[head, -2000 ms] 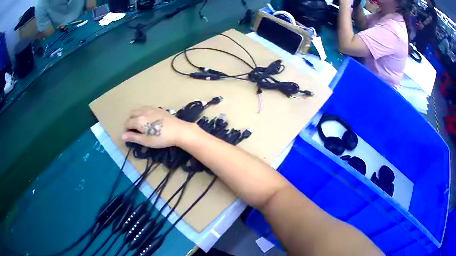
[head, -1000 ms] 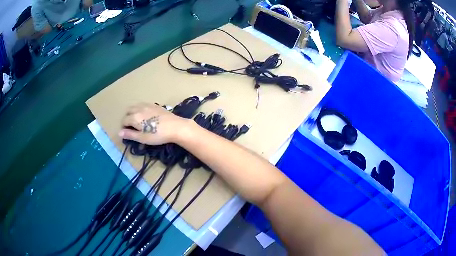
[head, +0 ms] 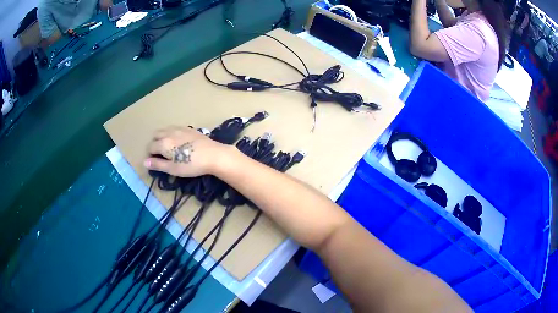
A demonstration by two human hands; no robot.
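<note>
My right hand comes in from the lower right, palm down, its fingers curled over the left end of a row of black coiled cable bundles. The fingertips and palm are partly hidden. The bundles lie on a tan cardboard sheet, several USB plugs pointing to the upper right. Their cords run down over the cardboard's edge to several black in-line remotes side by side on the green bench, some with white marks. My left hand is not in view.
A separate looped cable lies on the far cardboard. A white backing sheet shows under the near edge. A blue tote with headphones stands right. A dark phone-like rectangle and a person in pink are beyond.
The whole view has shifted slightly, so the cardboard and bundles sit a little higher and further left. My right hand stays on the same bundles.
</note>
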